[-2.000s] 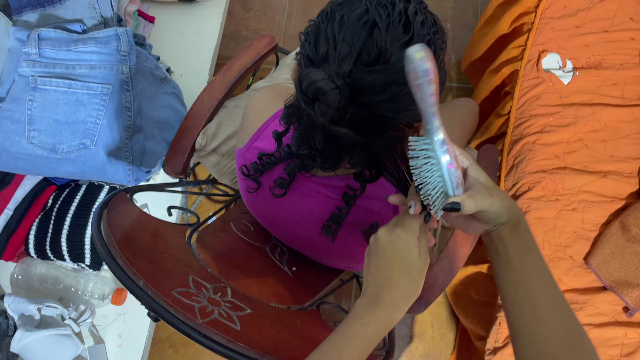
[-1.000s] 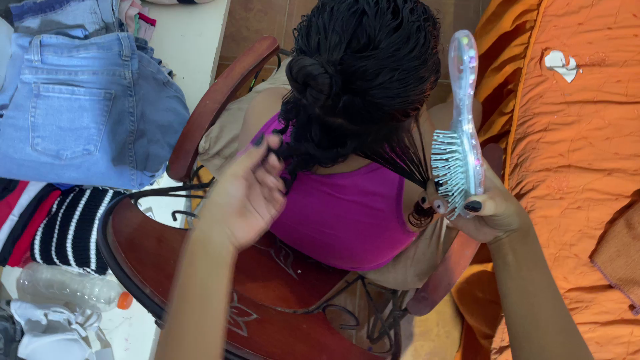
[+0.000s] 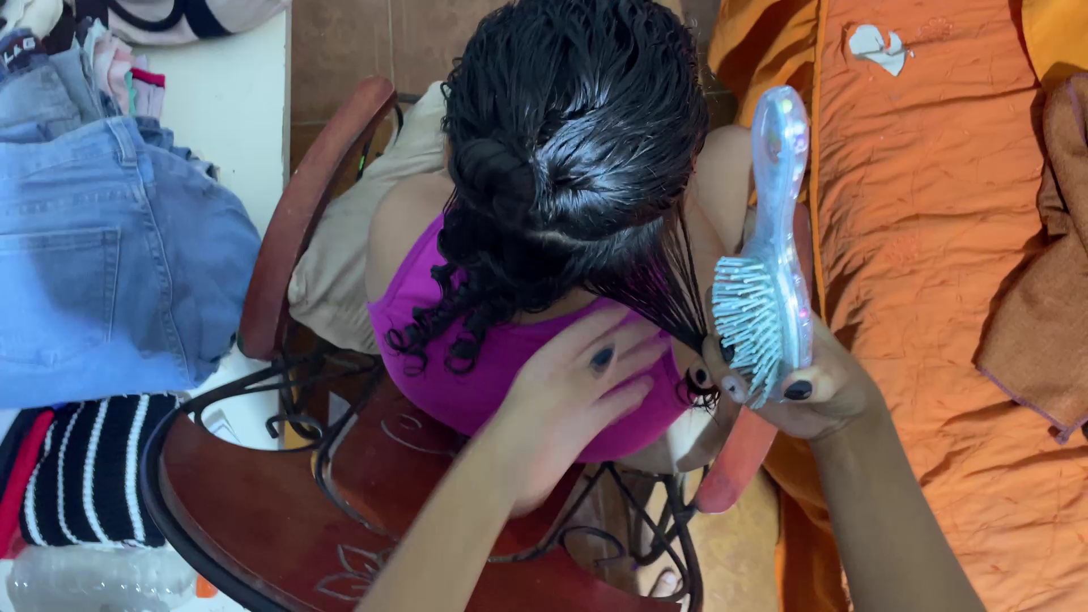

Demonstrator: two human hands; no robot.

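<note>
A person with dark, wet-looking curly hair (image 3: 586, 161) and a magenta top (image 3: 544, 374) sits in a chair, seen from above and behind. My right hand (image 3: 816, 382) holds a clear iridescent hairbrush (image 3: 778, 229) upright, its pale blue bristles facing left. The fingers of that hand also pinch the end of a stretched lock of hair (image 3: 671, 280) on the person's right side. My left hand (image 3: 578, 391), slightly blurred, is over the back of the magenta top with fingers spread and nothing visible in it. Twisted curls (image 3: 450, 323) hang left of it, apart from the fingers.
The chair has a wooden backrest (image 3: 246, 501), scrolled black metal and a wooden armrest (image 3: 314, 212). At left, folded jeans (image 3: 110, 255), striped knitwear (image 3: 102, 467) and a plastic bottle (image 3: 102, 578) lie on a white surface (image 3: 246, 127). An orange bedspread (image 3: 918, 212) with a brown cloth (image 3: 1037, 331) lies at right.
Two seconds ago both hands were together beside the brush. My left hand then went left to the hanging curls and has since come back rightward. The right hand keeps the brush.
</note>
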